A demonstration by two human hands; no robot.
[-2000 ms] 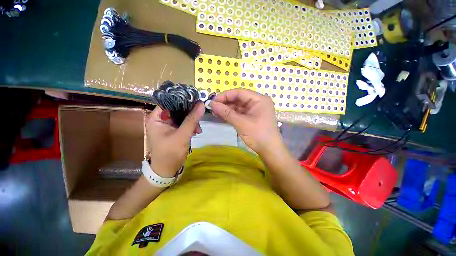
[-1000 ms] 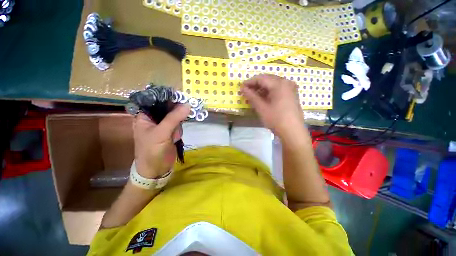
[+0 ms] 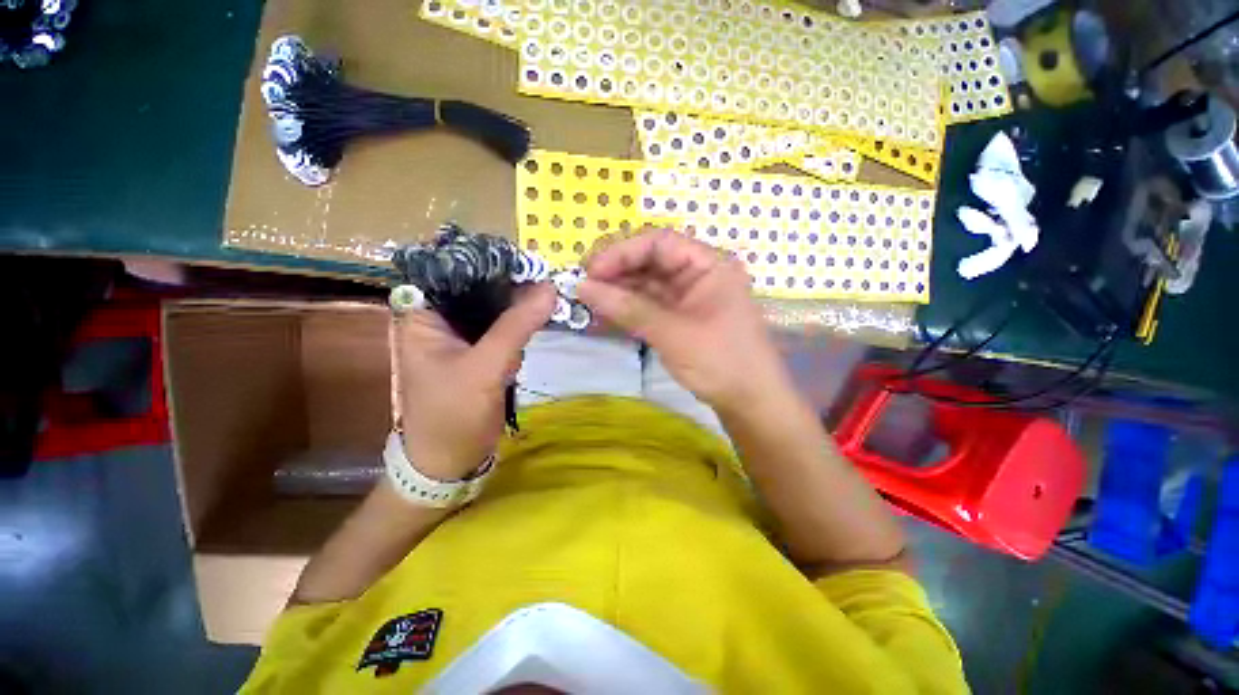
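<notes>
My left hand [image 3: 469, 373] is closed around a bunch of small wired discs [image 3: 462, 261], with their black leads hanging below it. Several white-ringed discs stick out at its thumb side. My right hand [image 3: 679, 306] is beside them, thumb and fingertips together at the white-ringed discs; whether a ring is between the fingertips is too small to tell. The gasket sheet [image 3: 788, 231] lies behind my right hand, plain yellow with holes at its left part and white rings on the rest.
A tied bundle of wired parts [image 3: 394, 114] lies on the cardboard pad [image 3: 326, 204]. Spare gasket sheets [image 3: 734, 61] overlap behind the working sheet. A white scrap [image 3: 999, 204] and a wire spool [image 3: 1207, 136] are at right. An open carton [image 3: 231, 448] and red stool [image 3: 1006, 475] are below the bench.
Since one second ago my right hand has moved from over the gasket sheet back to the discs at my left hand. The camera view has shifted slightly.
</notes>
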